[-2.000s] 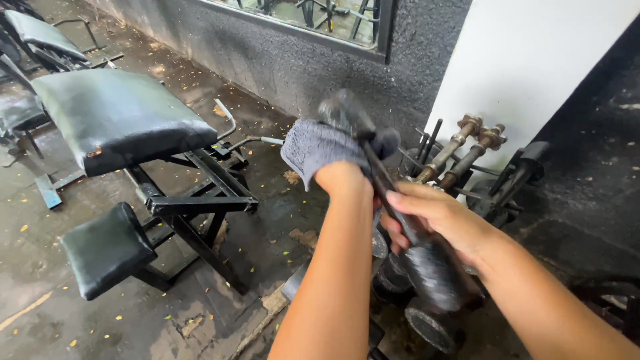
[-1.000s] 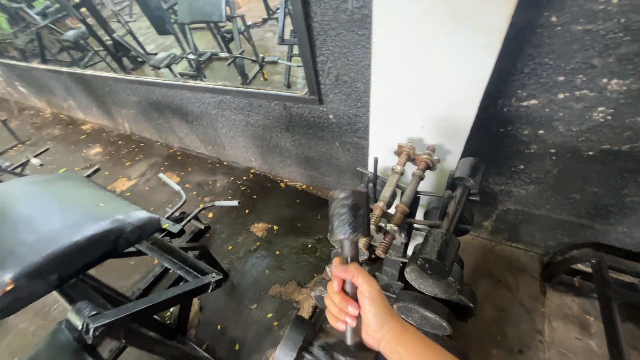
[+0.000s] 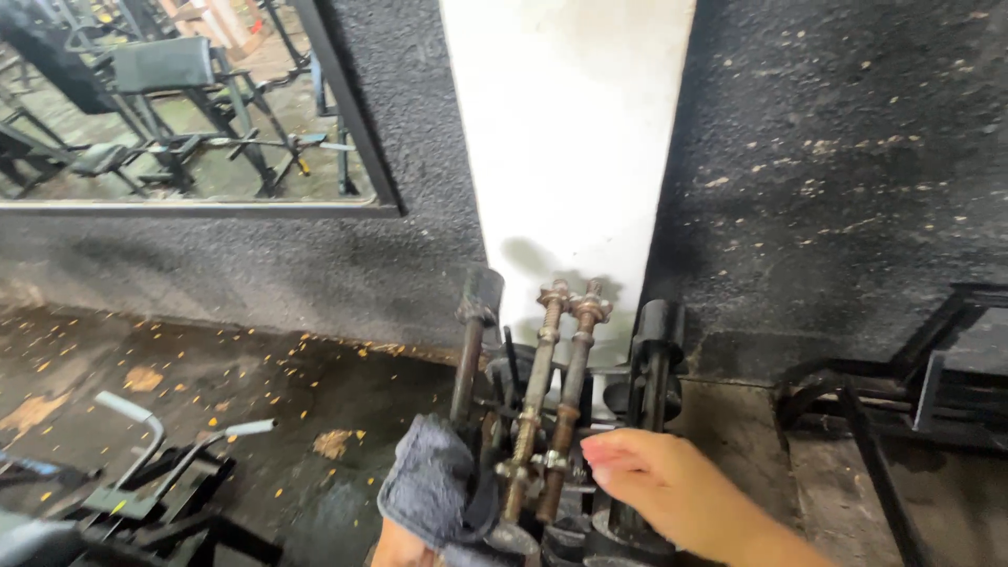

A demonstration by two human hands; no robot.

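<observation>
My left hand (image 3: 403, 545) is at the bottom centre, holding a bunched grey cloth (image 3: 429, 476) beside the handle of a black dumbbell (image 3: 482, 295) on the left of a cluster of weights. My right hand (image 3: 669, 492) shows nothing in it; its fingers are slightly bent, above the weights and beside two rusty threaded dumbbell bars (image 3: 555, 339) with star-shaped collars. Another black dumbbell (image 3: 660, 327) stands upright beyond my right hand. The cloth and both hands hide parts of the lower weights.
A white pillar (image 3: 567, 142) rises behind the weights against a rough black wall (image 3: 835, 173). A framed mirror (image 3: 189, 118) reflects gym equipment. Bench framework with two pale handles (image 3: 130, 409) is at lower left. A black metal frame (image 3: 874, 441) stands at right; fallen leaves dot the floor.
My right hand has let go of the dumbbell it held one second ago. My left hand with the grey cloth, out of view then, is back in view. The view has shifted closer to the weights.
</observation>
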